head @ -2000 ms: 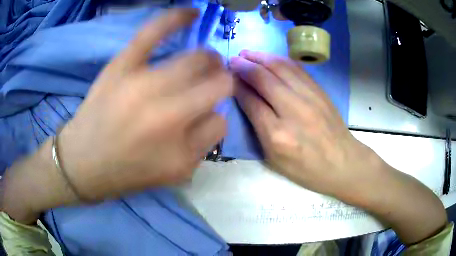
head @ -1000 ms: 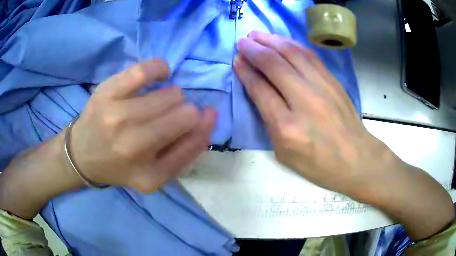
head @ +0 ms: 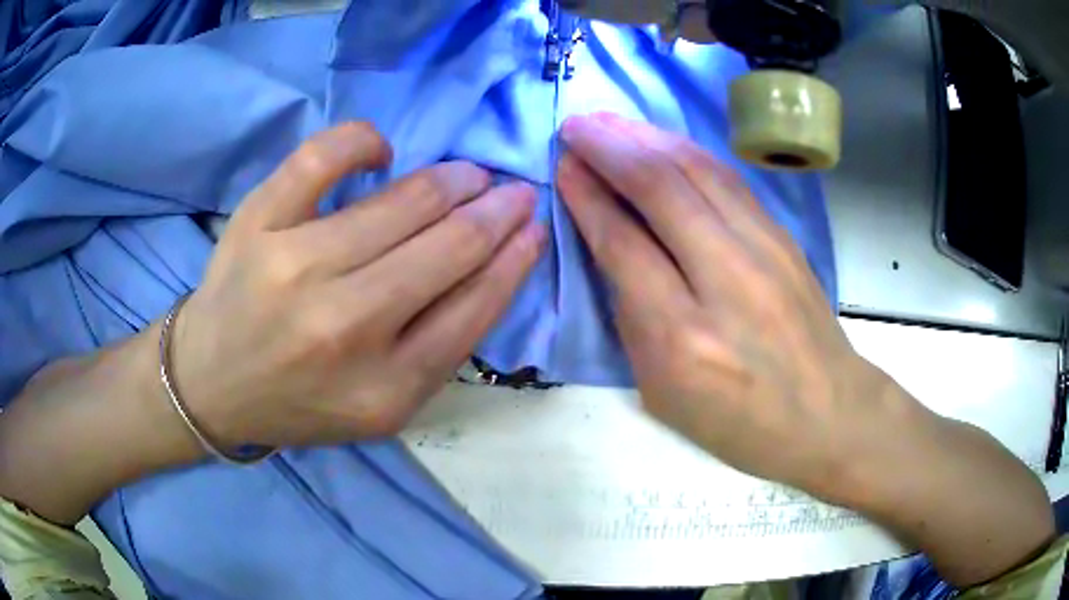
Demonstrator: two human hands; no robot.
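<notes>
Light blue garment cloth (head: 152, 111) lies bunched at the left, runs under the presser foot (head: 560, 56) and hangs over the near edge. A flat cut panel (head: 592, 340) lies to the right of a seam edge (head: 555, 252) that runs from the foot towards me. My left hand (head: 352, 281) lies on the cloth left of the seam, fingers together and thumb apart. My right hand (head: 703, 281) lies flat on the panel, fingertips at the seam just below the foot. Neither hand visibly grips the cloth. The needle tip is hard to make out.
A cream roller (head: 785, 120) on a black fitting hangs right of the foot. A smartphone (head: 982, 152) lies on the grey machine bed. A slim dark tool (head: 1059, 410) lies at the right edge. A printed ruler (head: 750, 516) runs along the white tabletop's near edge.
My left hand was blurred and raised over the seam, then moved left; now it rests with its fingertips by the seam. My right hand stays beside the seam. The view has shifted slightly.
</notes>
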